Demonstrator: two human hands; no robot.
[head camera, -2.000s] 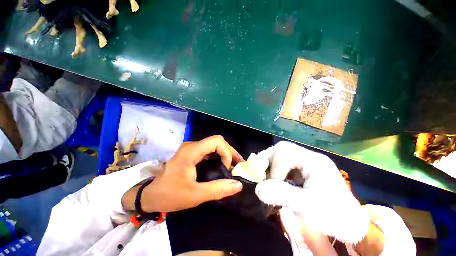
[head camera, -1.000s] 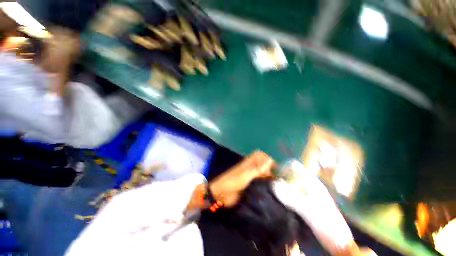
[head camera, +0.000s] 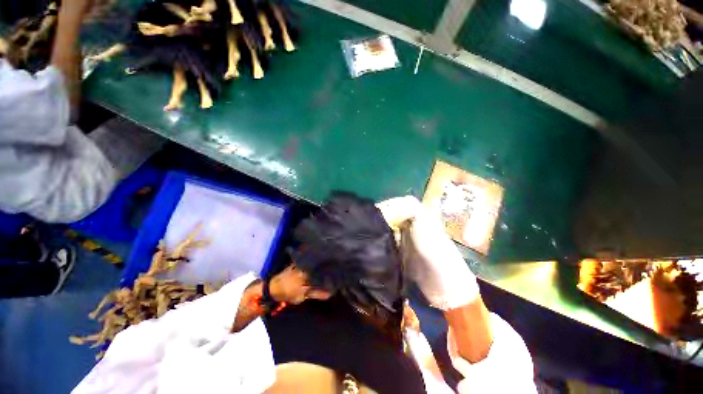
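A black furry or feathery figure (head camera: 351, 250) is held over my lap, near the edge of the green bench (head camera: 324, 131). My left hand (head camera: 297, 286), bare with a dark band and orange beads, holds it from the lower left and is partly hidden behind it. My right hand (head camera: 432, 250), in a white glove, is at its right side with the fingers closed against it. A thin pale tip shows by the gloved fingers. I cannot tell what it is. The glue card (head camera: 465, 206) lies on the bench right of the glove, with white smears in its middle.
Black figures with tan legs (head camera: 185, 58) lie at the bench's upper left, near a co-worker's white sleeve (head camera: 38, 138). A small clear bag (head camera: 371, 55) lies behind. Left below are a blue bin (head camera: 158, 219) and tan bodies (head camera: 146, 296). An orange glow (head camera: 617, 278) is at right.
The view has shifted, showing more of the bench. The black figure is now raised and turned up between my hands. The pale piece seen between my fingers earlier no longer shows clearly.
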